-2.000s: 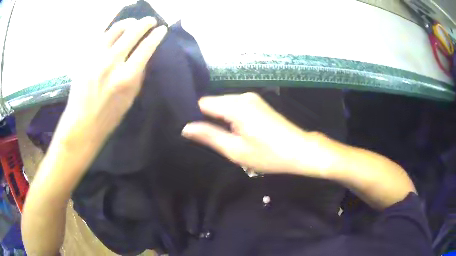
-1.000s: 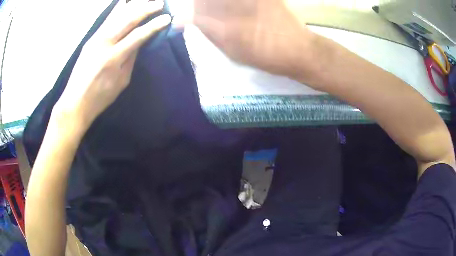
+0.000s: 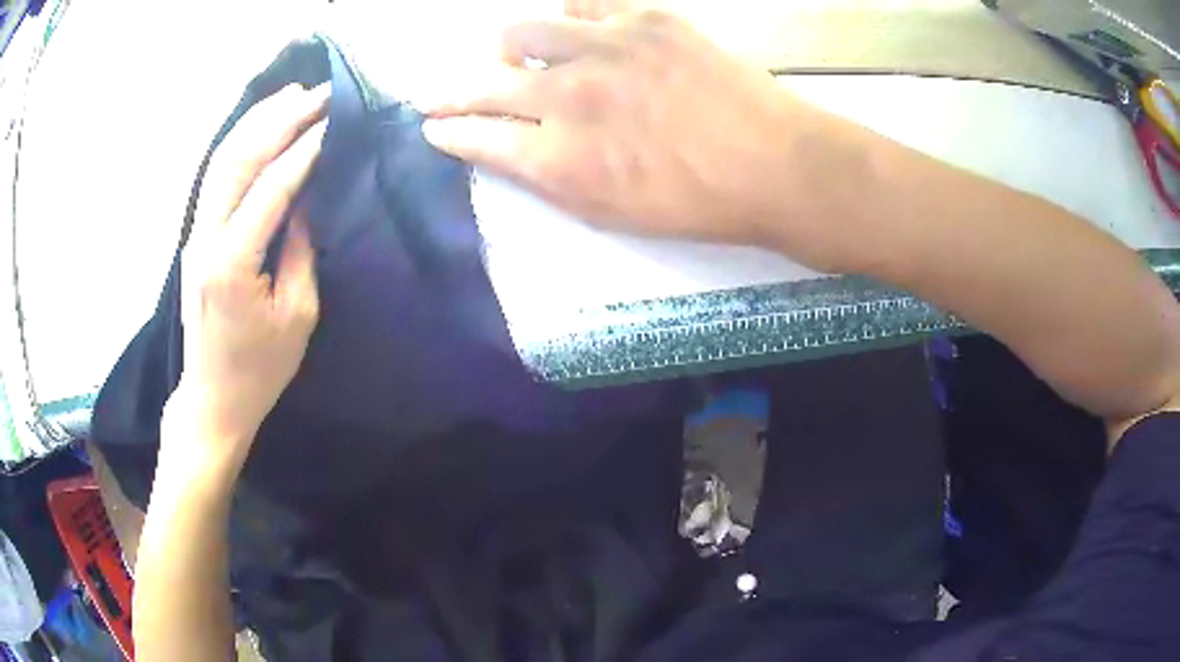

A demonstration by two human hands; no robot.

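Note:
A large dark navy cloth panel [image 3: 388, 310] runs from the white table down over the lap. My left hand [image 3: 265, 246] lies at its upper left, fingers under a raised fold, holding the cloth. My right hand [image 3: 608, 123] is at the top centre, its fingertips pinching the cloth's upper right edge. A thin seam or edge line shows between the hands. The presser foot and needle cannot be seen.
The white sewing table [image 3: 621, 252] has a green, ruler-marked front edge [image 3: 738, 330]. Red and yellow-handled scissors [image 3: 1152, 129] lie at the far right beside a pale machine part [image 3: 1100, 32]. A red crate [image 3: 93, 550] is at the lower left. Dark cloth covers the lap.
My right hand first rose from the lap to the table top and now holds the cloth edge. My left hand has shifted slightly left and down. The cloth is spread wider on the left.

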